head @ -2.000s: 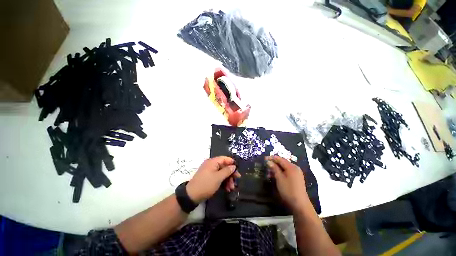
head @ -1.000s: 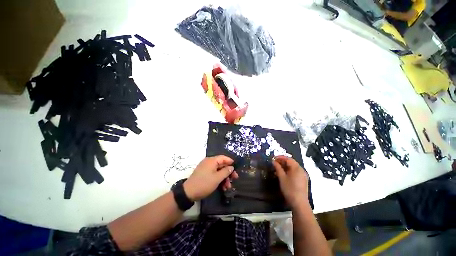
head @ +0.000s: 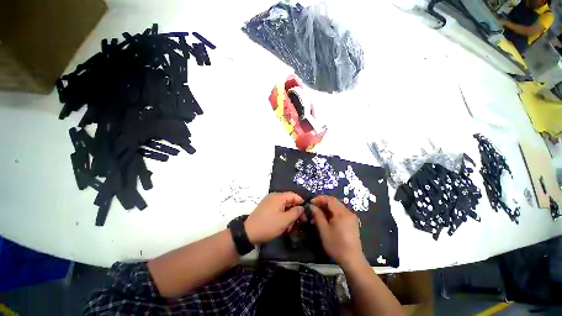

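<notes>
My left hand and my right hand meet fingertip to fingertip over the black mat. A small dark piece, seemingly a black fabric tab, shows between the fingertips; the fingers cover most of it. Beyond the hands on the mat lie a pile of shiny silver-purple metal parts and, to its right, a pile of whiter small round parts. Whether a fastener is between the fingers cannot be seen.
A large heap of black tabs lies at left, near a cardboard box. A red and yellow tape dispenser stands behind the mat, a full plastic bag beyond. Dotted black tabs lie at right. A person is at far right.
My right hand has moved left from the mat's right part and now meets my left hand. The whole view has shifted slightly.
</notes>
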